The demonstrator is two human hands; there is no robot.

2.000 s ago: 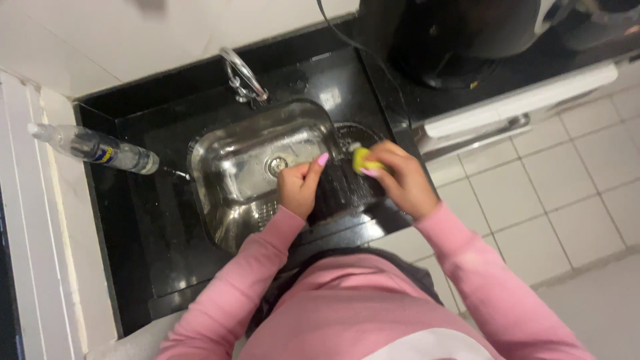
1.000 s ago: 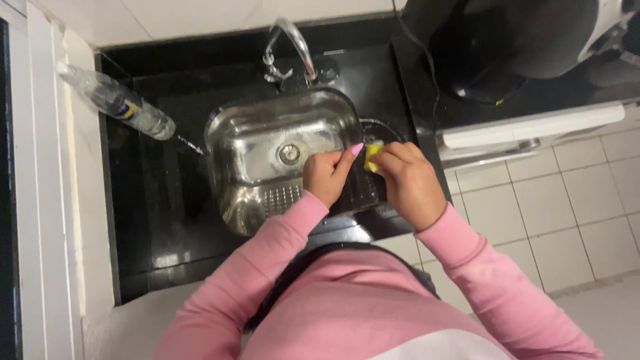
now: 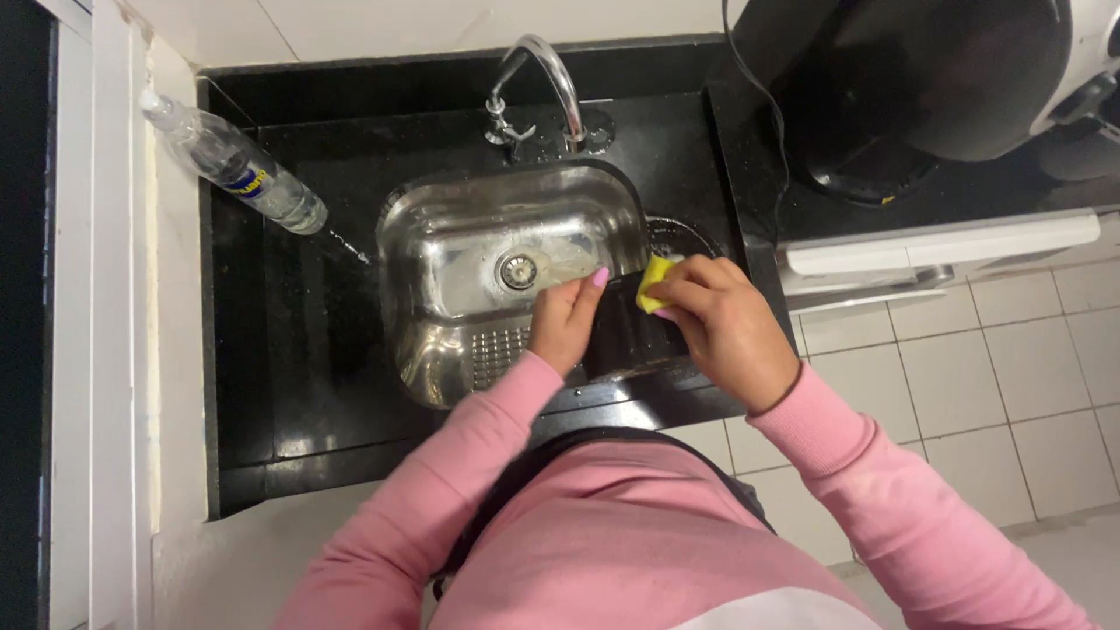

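Observation:
My left hand [image 3: 567,322] grips the left edge of a dark, flat-sided object [image 3: 626,328], its thumb on top; what the object is I cannot tell. The piece is held over the right side of the stainless steel sink [image 3: 455,188]. A yellow sponge [image 3: 654,284] is pinched between the fingers of my right hand [image 3: 722,319], against or just above the dark object's right part. Behind the hands, a chrome faucet [image 3: 556,74] arches at the back of the sink. Part of a round, wet item [image 3: 678,229] shows beyond my right hand, mostly hidden.
A clear plastic pump bottle [image 3: 254,179] stands on the black stone counter [image 3: 324,350] left of the sink, with spilled water beside it. At the back right are a large black appliance [image 3: 927,79] and a dark cord [image 3: 761,87]. A white drawer front [image 3: 945,249] juts out at right.
Both hands stay close together at the sink's right side, still holding the dark object and the sponge. The view has shifted slightly.

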